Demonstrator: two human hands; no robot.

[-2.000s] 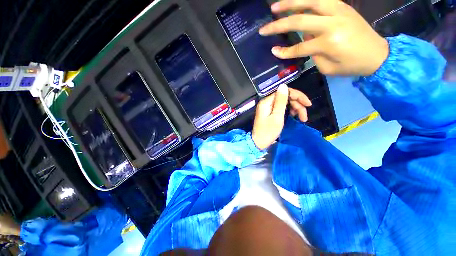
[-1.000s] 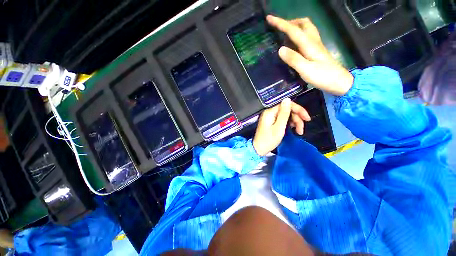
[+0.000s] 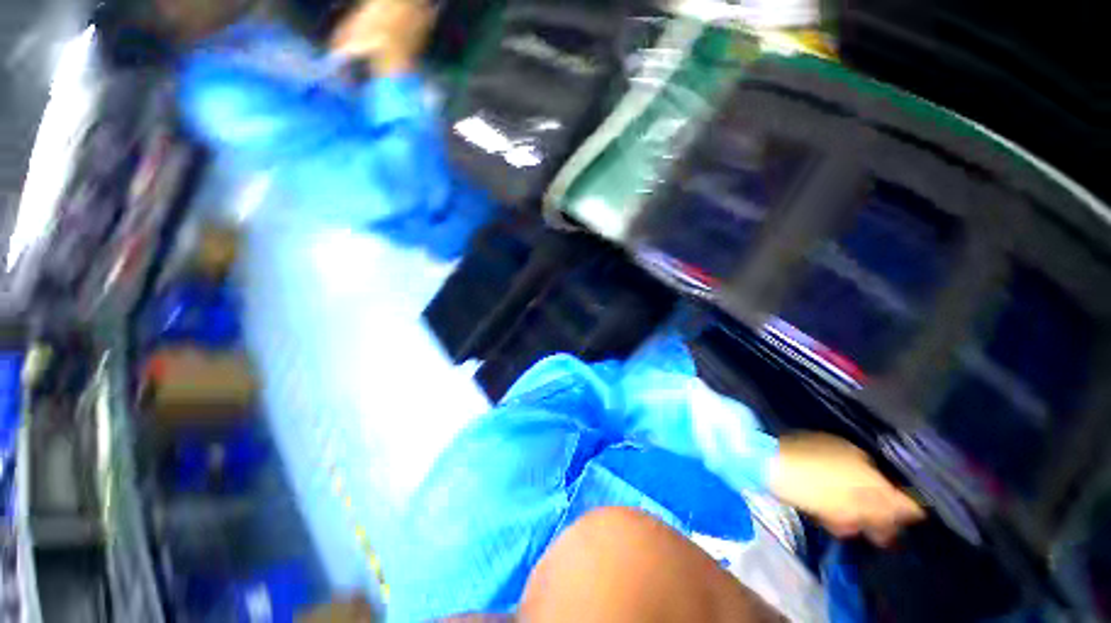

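The frame is strongly blurred. My left hand [image 3: 847, 489] is at the lower right, beside the near edge of the dark phone tray [image 3: 798, 231]; its fingers look curled, and whether it holds anything cannot be told. Dark smartphones lie in the tray's slots: one at the tray's left end [image 3: 737, 195], one in the middle [image 3: 875, 268] and one further right [image 3: 1021, 371]. Red and whitish strips show at the near ends of the left and middle phones. My right hand is out of the picture.
Another person's blue sleeve [image 3: 329, 146] and hand [image 3: 387, 31] are at the upper left, near more dark trays [image 3: 536, 73]. A green mat [image 3: 634, 158] borders the phone tray. Pale floor and blurred shelving with blue items lie at the left.
The view has swung left, bringing in the neighbouring person and floor. The tray now appears at the right. My right hand has left the picture; my left hand appears lower right.
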